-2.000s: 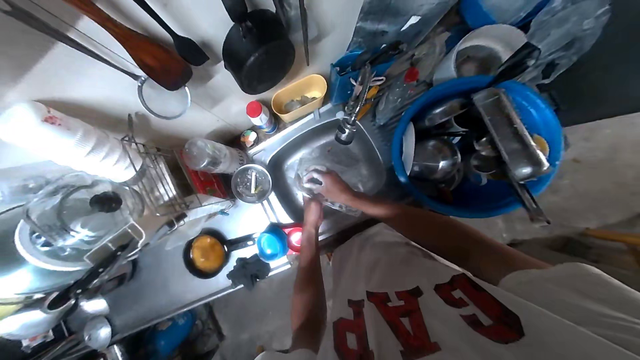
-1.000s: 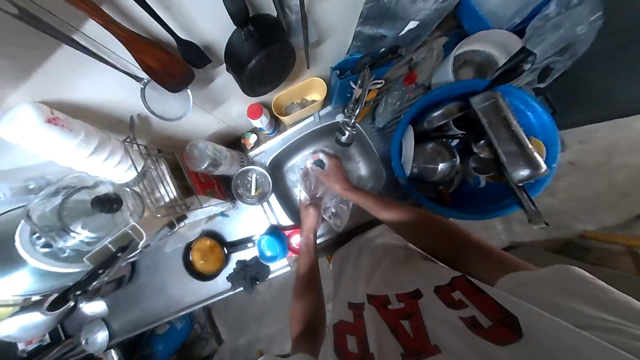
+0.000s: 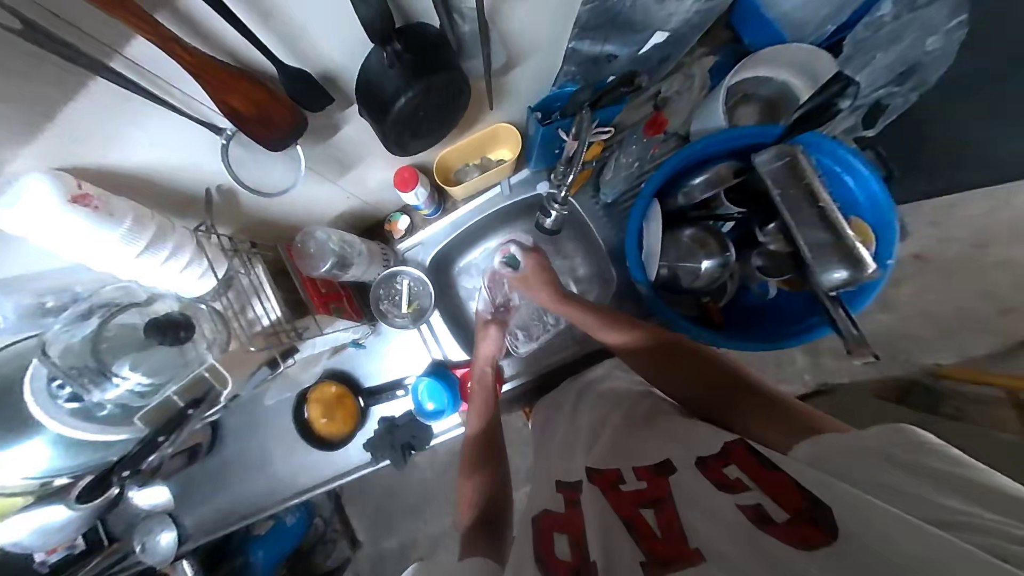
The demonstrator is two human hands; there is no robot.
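Observation:
Over the steel sink (image 3: 588, 256), my left hand (image 3: 490, 332) is closed on the near left side of a clear plastic container (image 3: 532, 324). My right hand (image 3: 532, 272) is at the container's upper end, fingers curled around a small dark green and whitish scrubbing pad (image 3: 510, 260). The container is see-through, so its exact shape is hard to tell. The metal faucet (image 3: 552, 212) stands just beyond my right hand. Whether water runs from it cannot be told.
At right, a blue basin (image 3: 644, 300) holds steel pans and bowls. Left of the sink stand a metal bowl (image 3: 402, 298), a small frying pan (image 3: 332, 410), a blue cup (image 3: 435, 392) and a black cloth (image 3: 398, 438). A yellow tub (image 3: 478, 160) and a red-capped bottle (image 3: 418, 192) line the sink's back edge.
Two seconds ago both hands were low in the sink; the clear container now shows plainly between them. My right hand has shifted along it.

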